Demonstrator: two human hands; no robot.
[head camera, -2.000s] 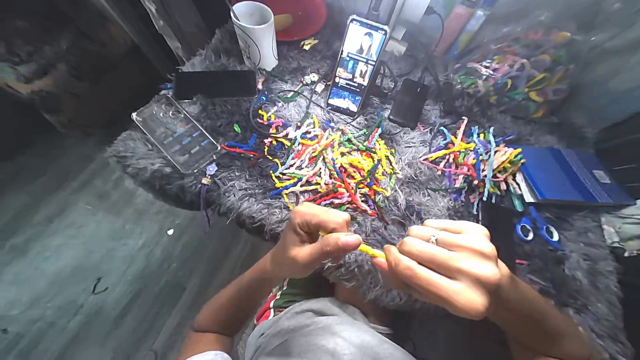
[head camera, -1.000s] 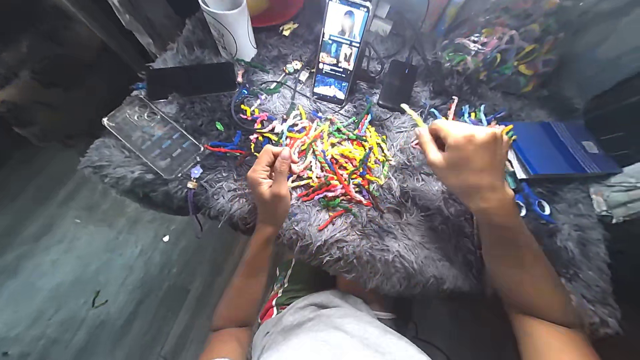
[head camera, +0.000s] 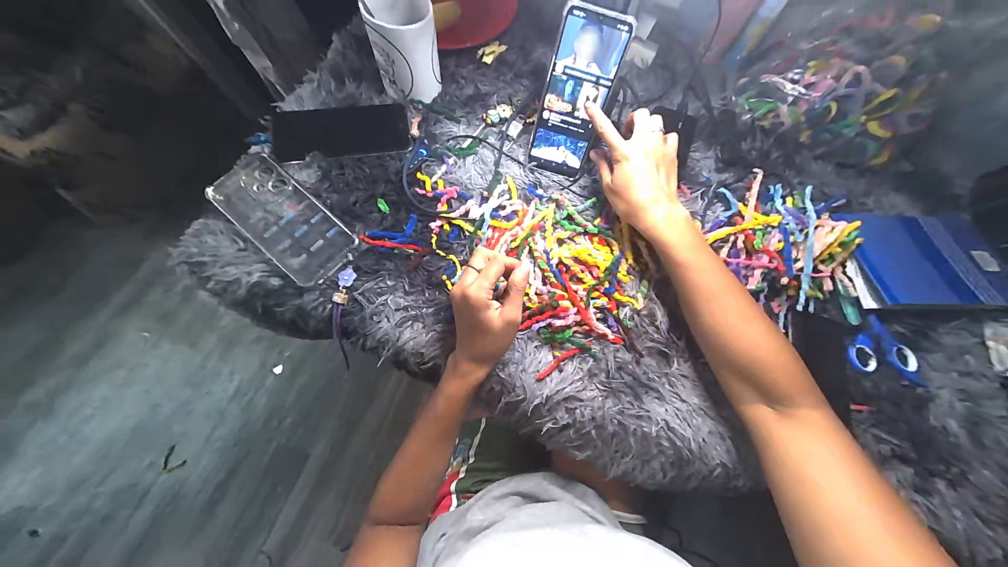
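My right hand (head camera: 642, 169) reaches to an upright smartphone (head camera: 579, 87), its index fingertip at the lit screen. The other fingers are partly curled, with nothing seen in them. My left hand (head camera: 490, 303) rests at the left side of a pile of colourful fuzzy yarn pieces (head camera: 587, 264), thumb and fingertips close together. Whether a piece is pinched there I cannot tell. Beyond my right forearm lies a second bunch of yarn pieces (head camera: 760, 244).
Grey shaggy cover (head camera: 614, 425) under everything. At left, a clear phone case (head camera: 283, 220) with a charm and a black phone (head camera: 342, 132). White mug (head camera: 405, 51) and red dish (head camera: 476, 20) behind. Blue folder (head camera: 929, 260), blue-handled scissors (head camera: 886, 350) and a clear bag of yarn pieces (head camera: 843, 87) at right.
My right hand has moved from the right-hand bunch to the phone screen; the light strip it held a second ago is no longer seen in it. My left hand stays by the pile.
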